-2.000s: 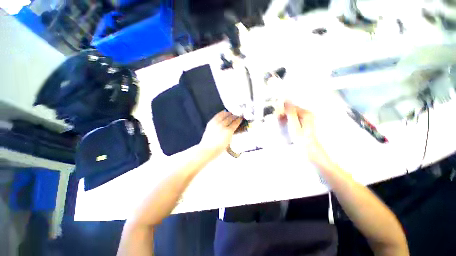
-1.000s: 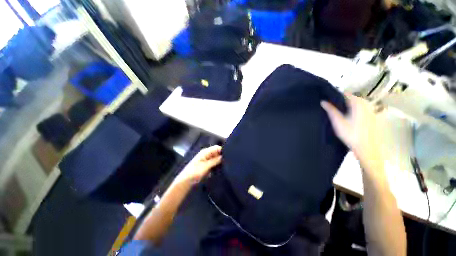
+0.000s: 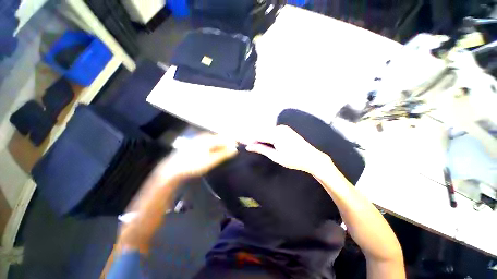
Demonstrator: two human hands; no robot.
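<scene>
A black bag piece (image 3: 289, 193) with a small gold-tan label (image 3: 249, 202) lies over my lap and the table's front edge. Its rounded far end rests on the white table. My left hand (image 3: 204, 155) is blurred, with its fingertips at the upper left edge of the piece. My right hand (image 3: 283, 150) is beside it, its fingers pinching the same edge. The fingertips of both hands nearly meet. The underside of the piece is hidden.
Another labelled black pocket piece (image 3: 210, 57) lies at the table's far left. Black panels (image 3: 82, 158) are stacked below left, near a blue crate (image 3: 80, 57). The sewing machine (image 3: 436, 82) stands right, with a red and black tool (image 3: 449, 187) on the white table (image 3: 321, 46).
My right hand has moved left from the bag piece's right side to its upper edge, close to my left hand. The piece now lies lower and partly folded. The view has shifted.
</scene>
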